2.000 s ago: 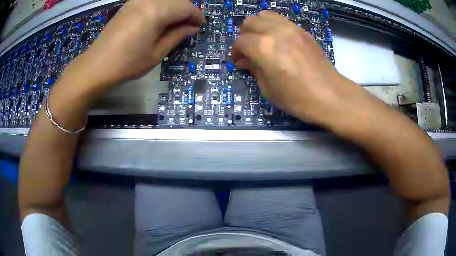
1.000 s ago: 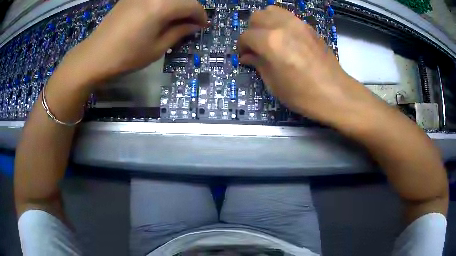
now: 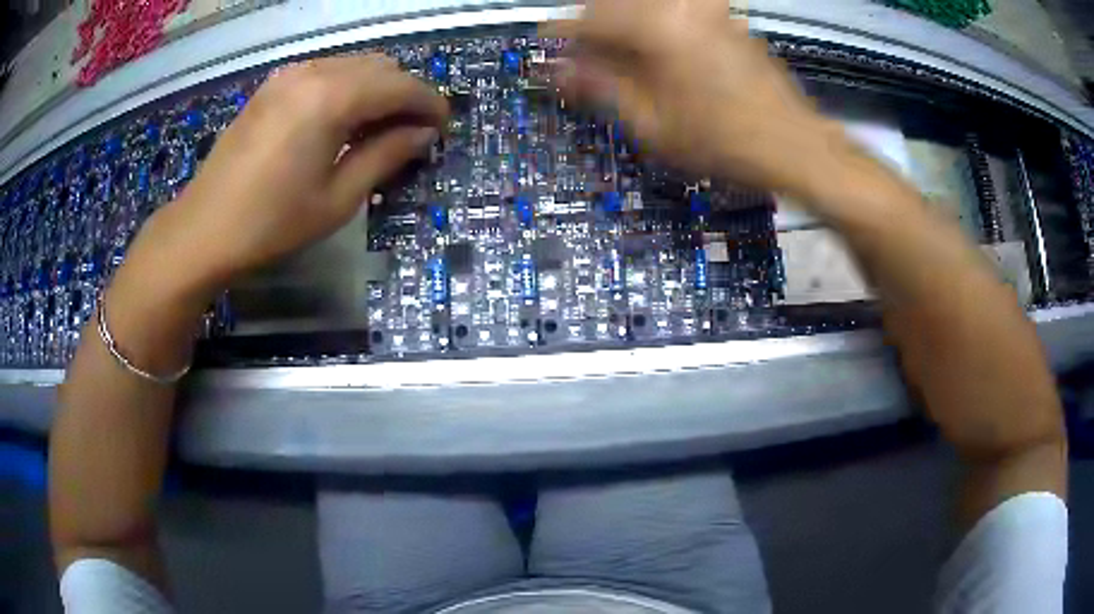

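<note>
A dark PCB panel (image 3: 480, 258) with many small parts and blue round components (image 3: 524, 211) lies between the rails in front of me. My left hand (image 3: 342, 138) is over the panel's upper left part. Its thumb and forefinger are bent towards each other near the board; whether they hold a small part cannot be told. My right hand (image 3: 654, 78) is blurred over the panel's upper right part, near the far rail. Its fingertips are too blurred to show whether anything is in them.
Another PCB panel (image 3: 72, 258) lies at the left. The near conveyor rail (image 3: 540, 368) runs across in front of my lap. Red components (image 3: 126, 34) are heaped at the upper left, green components (image 3: 950, 10) at the upper right. A white sheet (image 3: 882, 146) lies right of the panel, partly behind my right arm.
The view has shifted, so the panel and rail sit lower and the red pile shows more. My right hand has moved up and away from the panel's middle towards the far rail. My left hand remains over the left part.
</note>
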